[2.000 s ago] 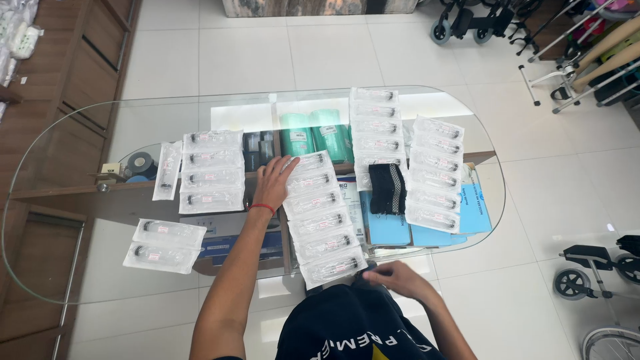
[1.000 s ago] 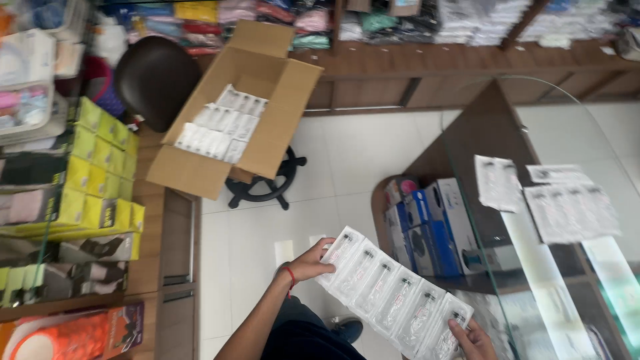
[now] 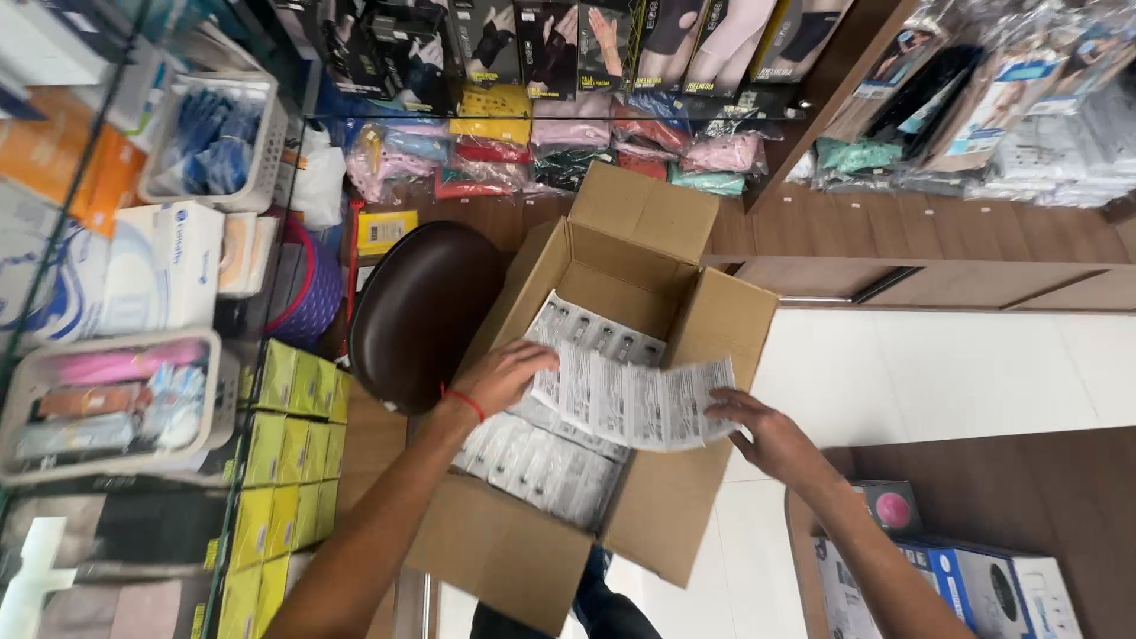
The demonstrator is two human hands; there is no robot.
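Note:
A strip of joined syringe packets (image 3: 635,399), its printed paper side up, spans the inside of an open cardboard box (image 3: 657,497). My left hand (image 3: 510,377), with a red cord at the wrist, grips the strip's left end. At the right end, the fingers of my right hand (image 3: 750,426) pinch the strip's edge. Under and around it in the box lie more strips of packaged syringes (image 3: 541,470), some with their clear side up. The box flaps are spread outward.
A dark brown padded seat (image 3: 430,315) stands against the box's left side. Yellow-green boxes (image 3: 280,453) and plastic baskets (image 3: 115,404) are at the left. Wooden shelves with bagged goods (image 3: 581,133) run behind. A wooden cabinet (image 3: 994,488) holding boxes stands at the lower right.
The view has swung from the glass table to the cardboard box. The strip in my hands has moved from beside the table to over the box and now shows its printed side.

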